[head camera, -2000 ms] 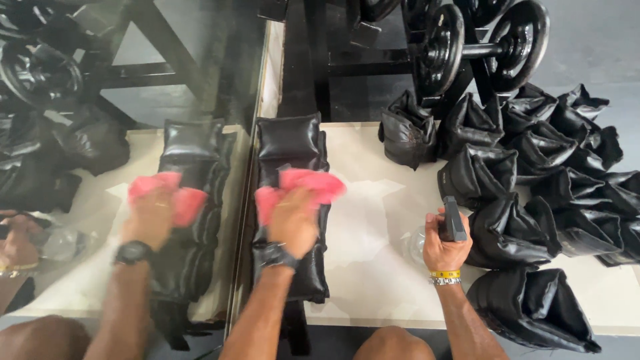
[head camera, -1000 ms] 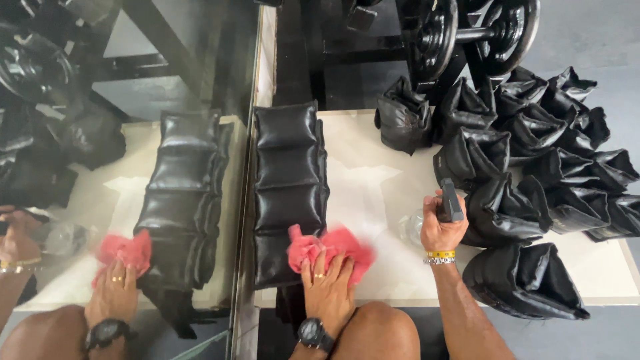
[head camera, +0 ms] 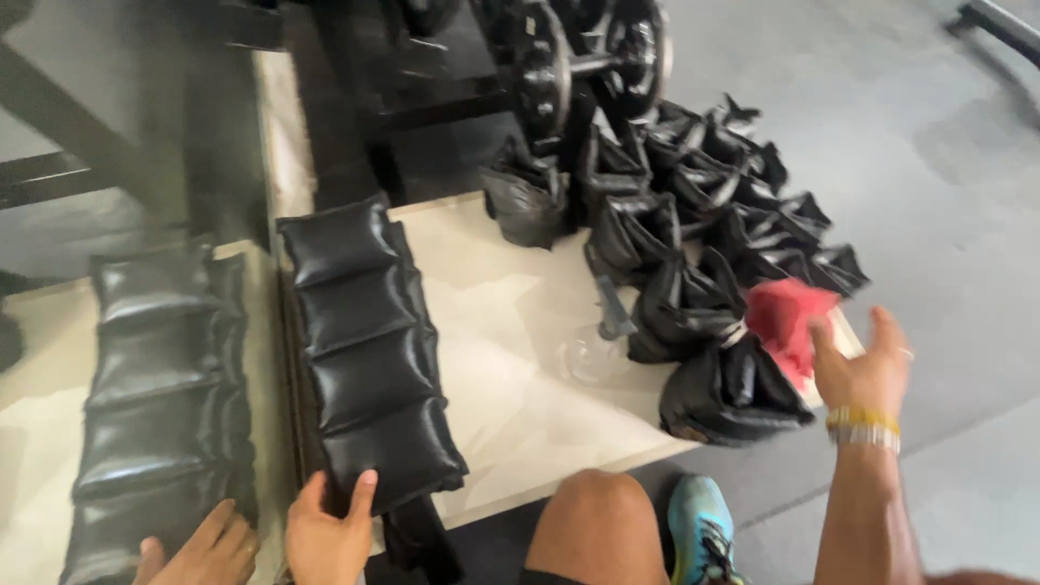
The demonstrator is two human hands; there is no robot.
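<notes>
Black padded ankle weights (head camera: pixel 366 325), sewn in segments, lie flat and stacked beside the mirror. My left hand (head camera: pixel 331 528) is at their near end, thumb and fingers apart, fingertips at the lowest segment. My right hand (head camera: pixel 865 366) is at the right with fingers spread. A red cloth (head camera: pixel 788 321) is just left of it, blurred, over the rolled weights; whether the fingers touch it I cannot tell. A clear spray bottle (head camera: pixel 593 353) with a dark trigger head (head camera: pixel 613 309) stands on the pale board, left of the rolled black weights (head camera: pixel 691 309).
The mirror (head camera: pixel 49 219) on the left reflects the weights and my left hand. Dumbbells (head camera: pixel 597 61) sit on a black rack at the back. The pale board (head camera: pixel 520 414) lies on the grey floor (head camera: pixel 959 244). My knee and a light blue shoe (head camera: pixel 699 520) are at the near edge.
My right hand has let go of the spray bottle and moved right. The red cloth, earlier in my left hand, is now over by my right hand. The view has shifted right.
</notes>
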